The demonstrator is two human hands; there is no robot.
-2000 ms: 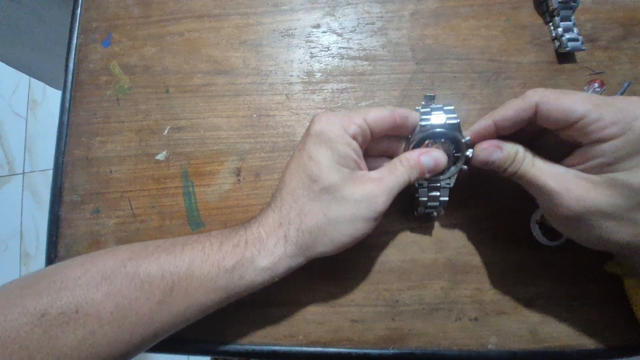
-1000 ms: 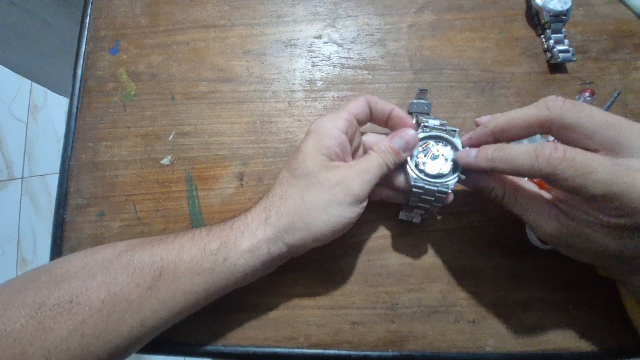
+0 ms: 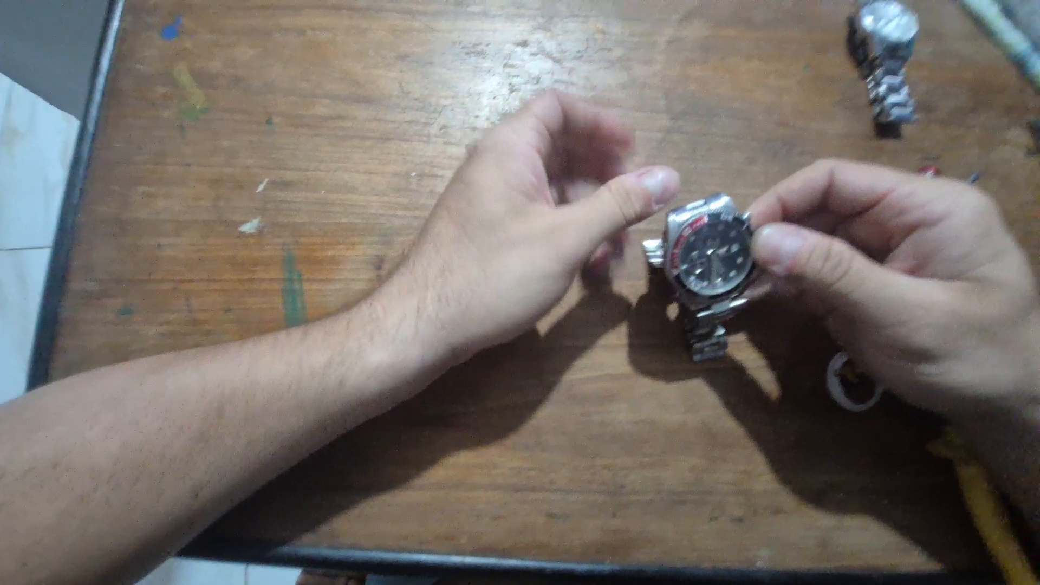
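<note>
A metal wristwatch (image 3: 715, 253) with a black dial, a partly red bezel and a steel link bracelet is held above the table, dial up. The thumb and fingers of my right hand (image 3: 886, 276) pinch its case at the right side, near the crown. Just left of the watch, my left hand (image 3: 536, 195) is slightly blurred, its thumb and fingers apart and nothing between them. Part of the bracelet hangs below the case. The case's back is hidden from view.
The wooden table (image 3: 455, 487) has a dark edge. A second steel wristwatch (image 3: 890, 73) lies at the upper right. A white ring (image 3: 853, 382) is partly under my right hand. A yellow object (image 3: 983, 504) lies at the lower right, and a small red item (image 3: 929, 171) shows behind my right hand.
The watch has been turned over: its open back with the movement showed a second ago, and now its dial shows. My left hand has let go of it.
</note>
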